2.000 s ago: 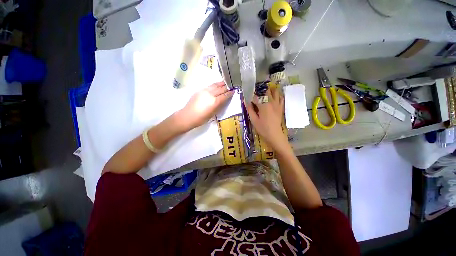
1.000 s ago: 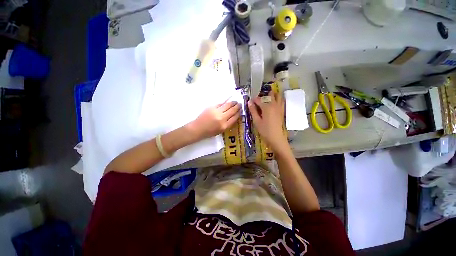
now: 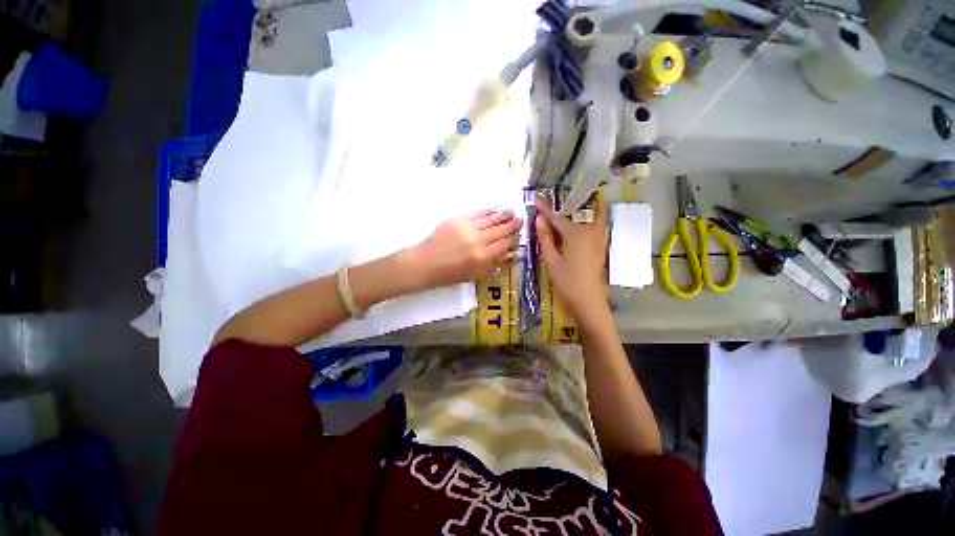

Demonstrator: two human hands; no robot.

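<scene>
A large white panel point(image 3: 283, 220) covers the table left of the needle and hangs over its front left edge. My left hand point(image 3: 474, 247) lies on its right edge beside the metal machine bed point(image 3: 532, 274), fingertips close together. Whether it pinches the cloth is unclear. My right hand point(image 3: 573, 251) is just right of the bed, fingers pointing up near the needle area. Any small piece under its fingers is hidden. The presser foot and needle are too blurred to tell. A stack of small white pieces point(image 3: 630, 245) lies right of my right hand.
Yellow-handled scissors point(image 3: 698, 257) lie right of the stack, with thread snips point(image 3: 754, 239) beyond. A tool tray point(image 3: 878, 274) is far right. The lamp point(image 3: 473, 120) reaches over the panel. A yellow spool point(image 3: 663, 65) and white thread cone point(image 3: 843, 58) are on the machine. "PIT" tape point(image 3: 495, 304) flanks the bed.
The camera view has shifted, so the machine sits further right. My left hand was flat and stretched toward the needle; it has drawn back with bent fingers. My right hand stays beside the bed.
</scene>
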